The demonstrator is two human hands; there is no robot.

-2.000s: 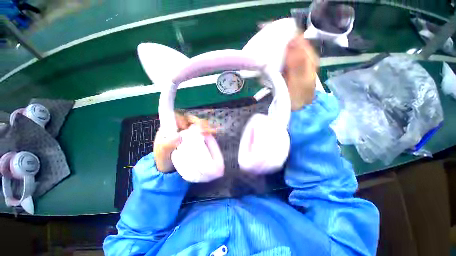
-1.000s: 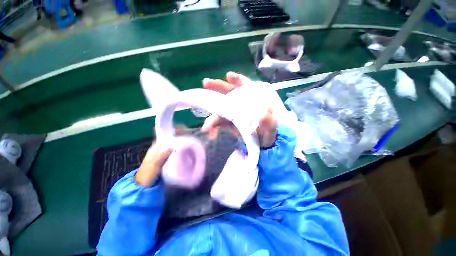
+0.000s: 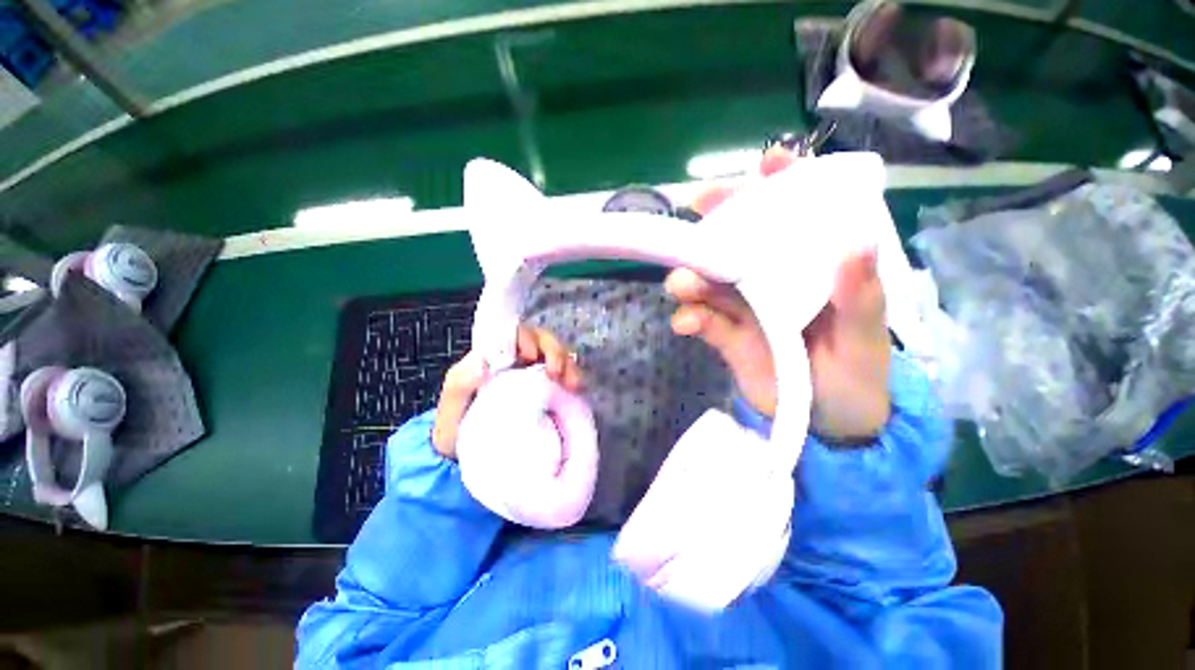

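Note:
A white and pale pink cat-ear headset [image 3: 609, 238] is held up over the grey speckled sheet [image 3: 623, 360], its arch away from me and its cups nearer my chest. My left hand [image 3: 505, 380] grips the arm just above the left ear cushion [image 3: 531, 448]. My right hand [image 3: 799, 334] is around the right side of the headband by the large cat ear, fingers on both sides. The right cup [image 3: 714, 511] hangs free of the hands. Any cloth in my right hand cannot be told from the bright white shell.
A black printed mat [image 3: 380, 412] lies under the sheet. Other headphones [image 3: 81, 412] rest on grey sheets at the left. Crinkled clear bags [image 3: 1075, 314] are heaped at the right. Another cat-ear headset [image 3: 904, 98] is beyond the pale rail. A round tin [image 3: 638, 202] shows behind the headband.
Since a second ago the view has turned left. The headset stays in both hands, its left ear cushion now turned more sideways and its right cup tilted outward.

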